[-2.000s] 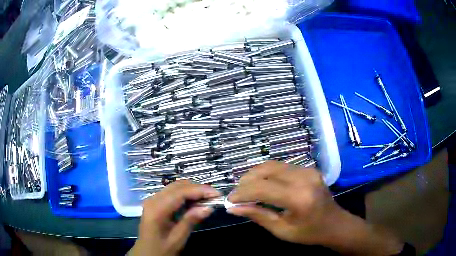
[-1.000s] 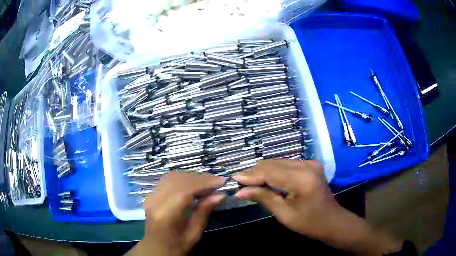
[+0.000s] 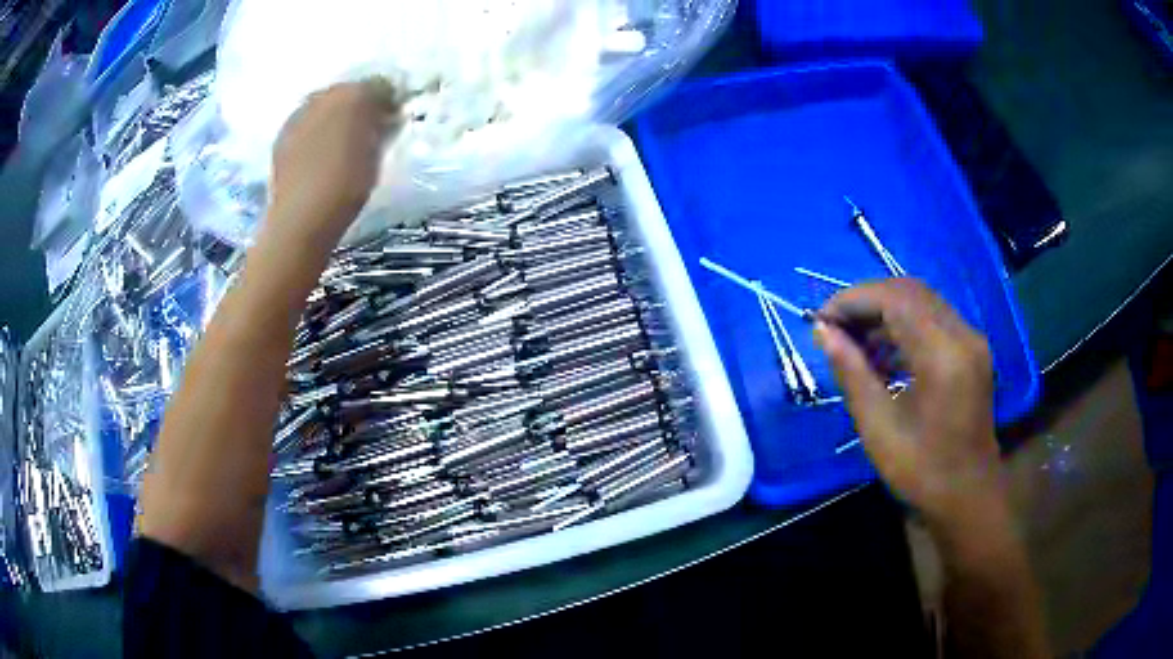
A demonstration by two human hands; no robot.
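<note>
My right hand (image 3: 920,386) is over the right blue tray (image 3: 733,116). Its thumb and forefinger pinch the dark-fitted end of a thin rod (image 3: 753,286), which points up and left. Other thin rods (image 3: 787,354) lie in the tray, some hidden by the hand. My left hand (image 3: 337,139) reaches into the bright whitish bag (image 3: 257,64) behind the central tray, by small cream parts (image 3: 450,110). Its fingertips are blurred, so I cannot tell whether it holds anything. The white central tray (image 3: 723,444) is full of rod-and-barrel assemblies (image 3: 566,328).
At the left are a clear bag of metal tubes (image 3: 129,296) and a smaller white tray with silver parts (image 3: 58,502). A black object (image 3: 991,167) lies beyond the right blue tray. Another blue tray (image 3: 868,26) is at the back. My left forearm crosses the central tray's left side.
My hands have parted from the work at the central tray's front edge. The left moved back to the whitish bag; the right moved to the blue tray and took a rod. The view shifted right.
</note>
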